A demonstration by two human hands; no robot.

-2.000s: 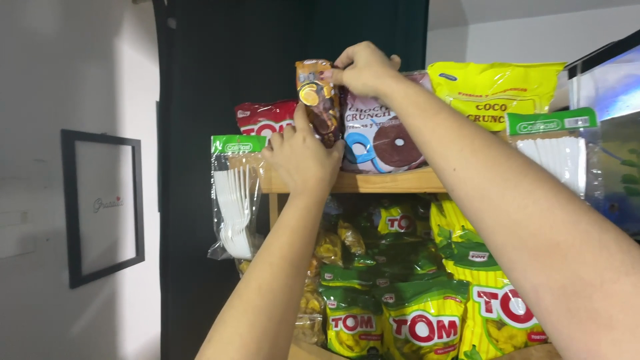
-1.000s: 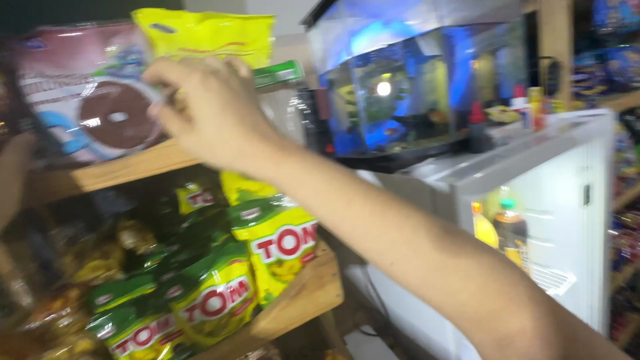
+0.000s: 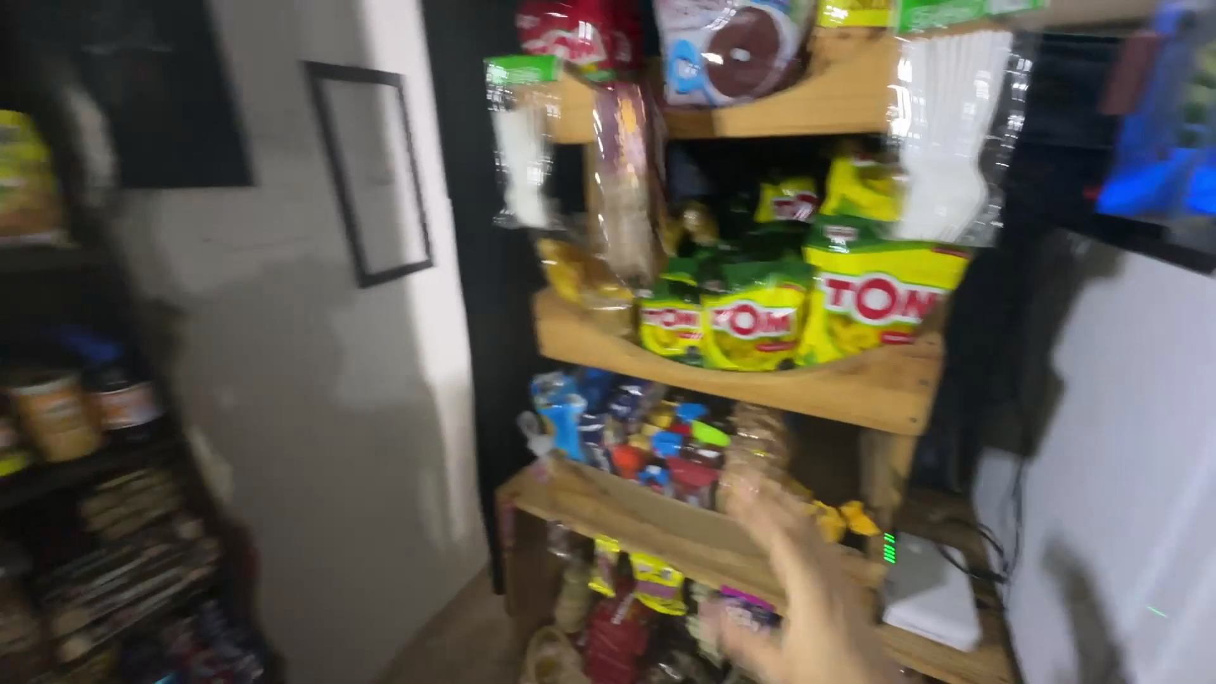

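Observation:
My right hand [image 3: 798,589] is blurred at the lower right, its fingers and thumb spread, with nothing visible between them. Its fingertips are in front of the third shelf, close to a brown clear-wrapped packet [image 3: 757,437]; whether they touch cannot be told. My left hand is out of view. A tall clear-and-brown packet [image 3: 622,180] hangs at the left post of the wooden shelf unit, beside a bag of white plastic cutlery [image 3: 524,157]. Green-and-yellow TOM snack bags [image 3: 757,318] stand on the second shelf. Small colourful packets [image 3: 665,442] lie on the shelf below.
Another bag of white cutlery [image 3: 953,133] hangs at the right. A white box with green lights [image 3: 931,589] and cables sits beside the unit. An empty black frame [image 3: 370,171] is on the left wall. Dark shelves with jars [image 3: 57,413] stand at far left.
Both hands were at the top shelf, around an orange-brown packet; my right hand is now low and my left hand has left view. The view has swung right, then back left and down.

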